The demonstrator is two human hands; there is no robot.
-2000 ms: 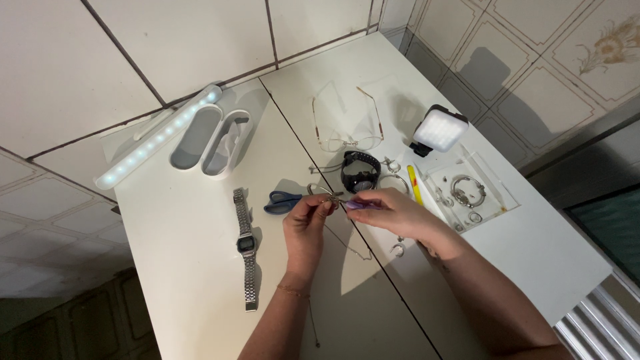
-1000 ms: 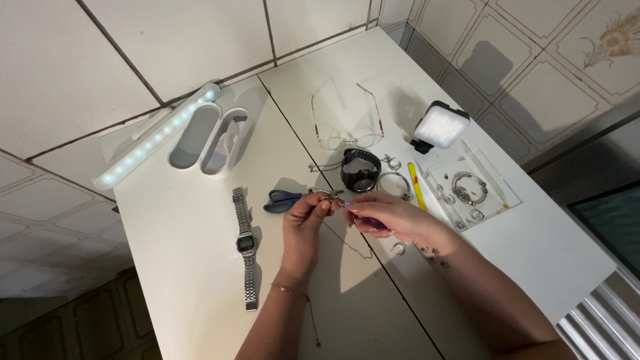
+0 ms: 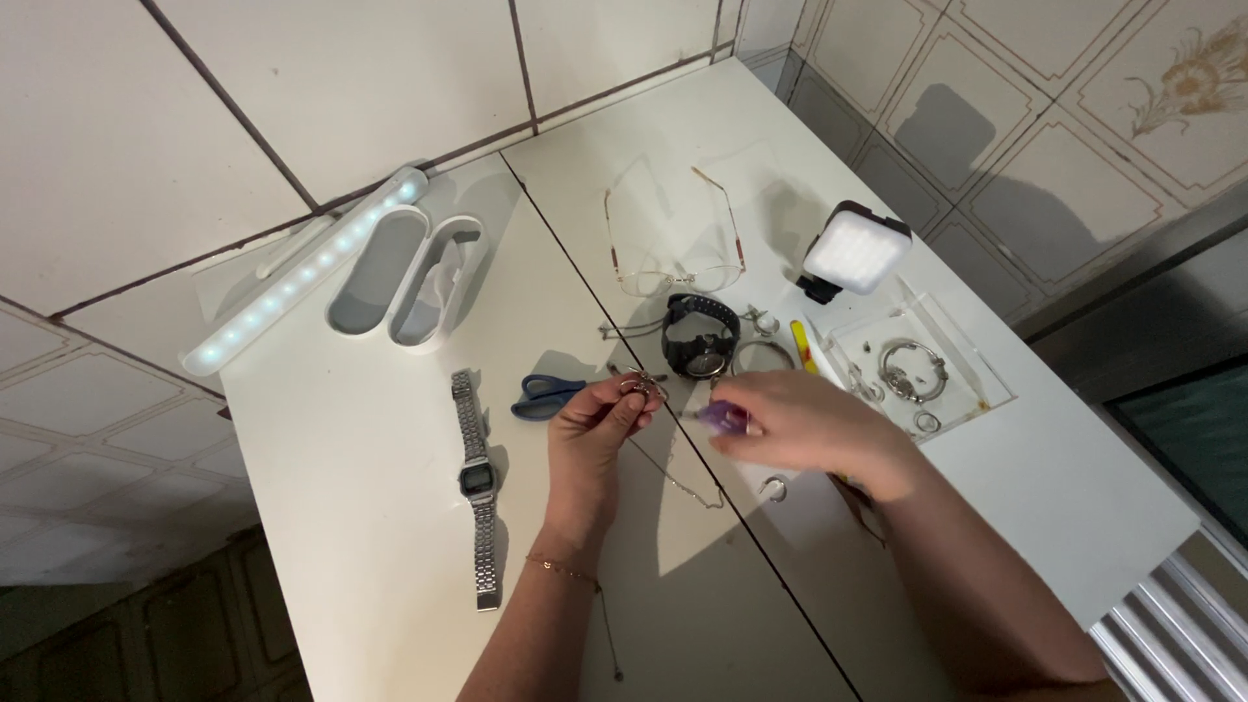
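Observation:
My left hand [image 3: 597, 429] pinches a small piece of silvery jewelry [image 3: 639, 383] between thumb and fingertips; its exact kind is unclear. My right hand [image 3: 795, 419], slightly blurred, grips a small purple tool [image 3: 723, 417] whose thin tip points left, apart from the jewelry. Just left of my left hand lie blue-handled scissors [image 3: 546, 397], partly hidden by it. A thin chain [image 3: 682, 487] runs over the table between my hands. Beyond them a black wristwatch [image 3: 700, 336] rests on its side, beside a metal bangle [image 3: 763, 359]. Near my right hand lies an open ring or hoop [image 3: 774, 488].
A metal digital watch [image 3: 477, 479] lies at left, below an open glasses case [image 3: 439, 283] and a lit LED bar [image 3: 307, 273]. Eyeglasses [image 3: 680, 280] are at the back. To the right stand a lit lamp [image 3: 858, 249], a yellow implement [image 3: 803, 346] and a clear tray [image 3: 960, 409] holding jewelry.
My right hand has moved right, drawing the purple tool away from the jewelry in my left hand. My left hand has stayed nearly in place.

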